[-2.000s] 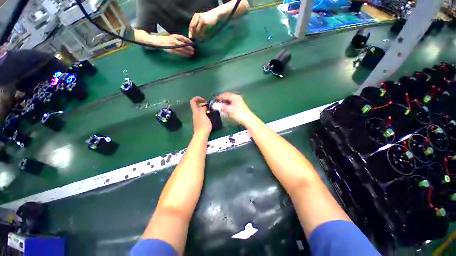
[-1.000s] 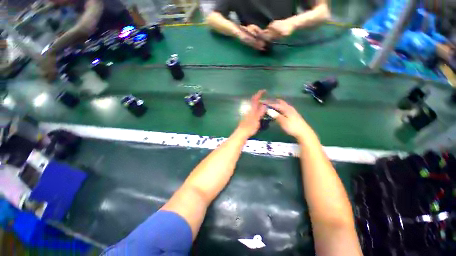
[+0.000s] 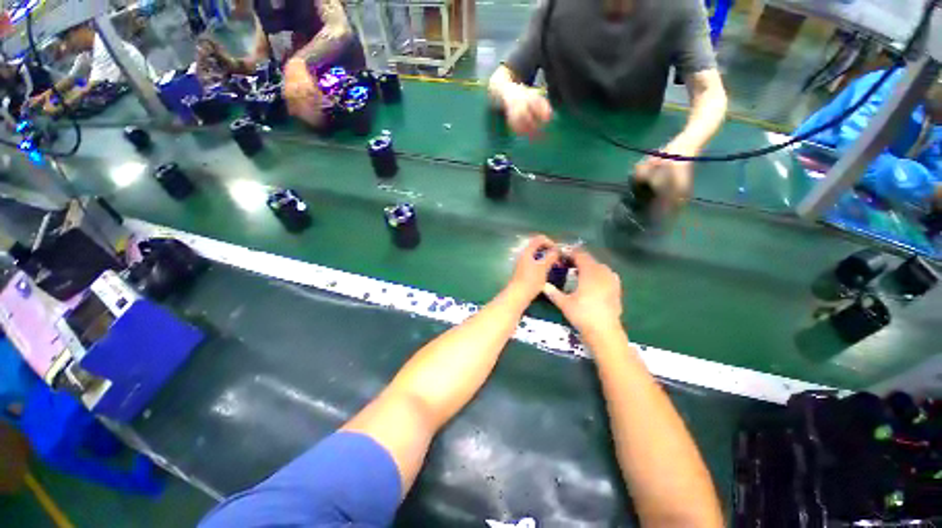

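My left hand [image 3: 534,266] and my right hand [image 3: 591,293] meet over the green belt just beyond the white rail. Both hold a small black unit [image 3: 558,272] between their fingertips. Its top is mostly hidden by the fingers, and a thin pale strand shows beside it. Partly assembled units stand on the belt to the left, one near my left hand [image 3: 402,224] and one farther left [image 3: 288,208]. Another stands farther back [image 3: 497,176], with a pale wire reaching right.
A person opposite reaches over a blurred black unit [image 3: 637,205]. Black housings [image 3: 859,316] lie on the belt at right. Trayed housings [image 3: 826,454] fill the lower right. A blue box [image 3: 143,359] stands at left. A thick cable [image 3: 713,157] hangs across the top.
The view has swung right and up. The person opposite has parted their hands and reaches to a unit on the belt. A unit now stands on the belt before that person. My hands remain together on their unit.
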